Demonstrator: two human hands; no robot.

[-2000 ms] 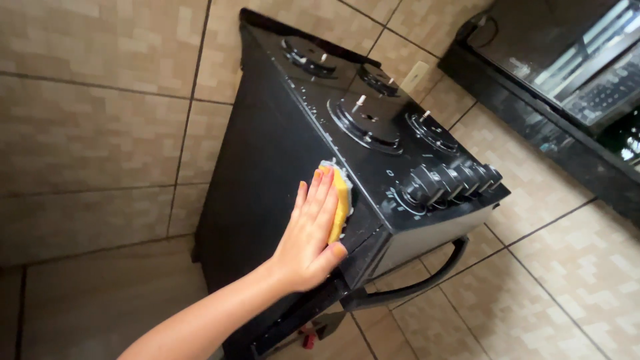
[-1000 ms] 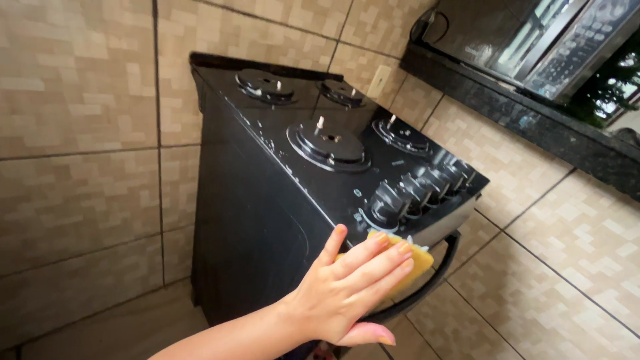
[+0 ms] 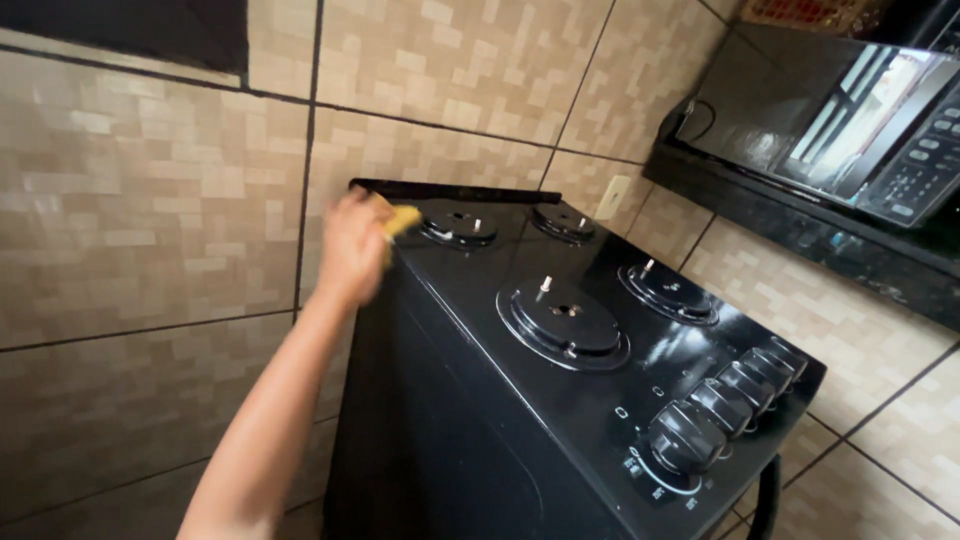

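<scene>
My left hand (image 3: pixel 351 244), blurred by motion, is closed around a yellow sponge (image 3: pixel 403 219) at the back left corner of a black stove (image 3: pixel 465 300). The sponge sticks out to the right of the fingers, beside the back left burner base (image 3: pixel 459 229). All the burner bases in view are bare, each with a small pale igniter pin standing by it. A row of black control knobs (image 3: pixel 686 435) runs along the front of the cooktop. Fine whitish streaks show along the stove's left edge and side panel. My right hand is out of view.
Beige tiled wall (image 3: pixel 450 90) rises close behind the stove. At the upper right, a microwave (image 3: pixel 810 112) stands on a dark stone counter (image 3: pixel 810 232), near a wall outlet (image 3: pixel 613 196). The oven door handle (image 3: pixel 766 499) juts out at the lower right.
My left hand has moved with the sponge from the stove's front edge by the knobs to the back left corner. Earlier it was on the side panel. The view has shifted nearer the cooktop.
</scene>
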